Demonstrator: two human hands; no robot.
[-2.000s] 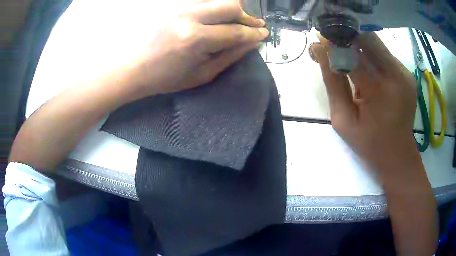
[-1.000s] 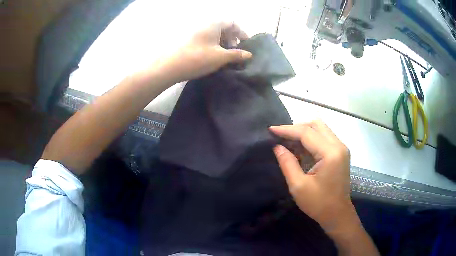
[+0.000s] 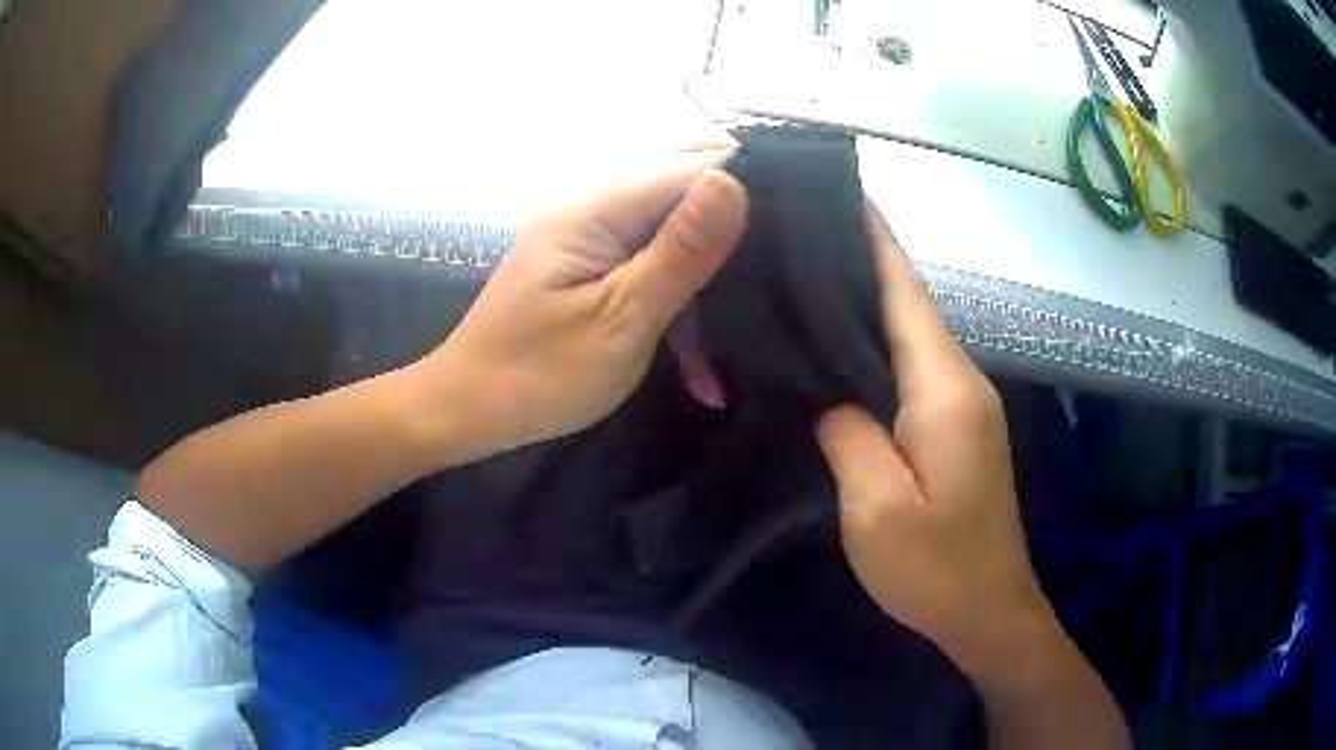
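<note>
A dark fabric piece (image 3: 799,264) is held between my two hands over the front edge of the table, its upper end folded into a narrow strip. My left hand (image 3: 586,293) pinches its upper left edge between thumb and fingers. My right hand (image 3: 930,454) holds its right side, with the fingers along the edge and the thumb on the front. The rest of the dark cloth hangs down over my lap, where its folds are too dark to tell apart.
Scissors (image 3: 1128,169) with green and yellow handles lie at the upper right, beside a thin black tool. A flat black object (image 3: 1278,276) lies at the right edge. Measuring tape (image 3: 1062,330) runs along the table's front edge. Part of a blue plastic item (image 3: 1245,586) shows below right.
The cloth has moved from under the machine head back to the table's front edge. My right hand has come from beside the needle area onto the cloth. The view has shifted and the machine head has left it.
</note>
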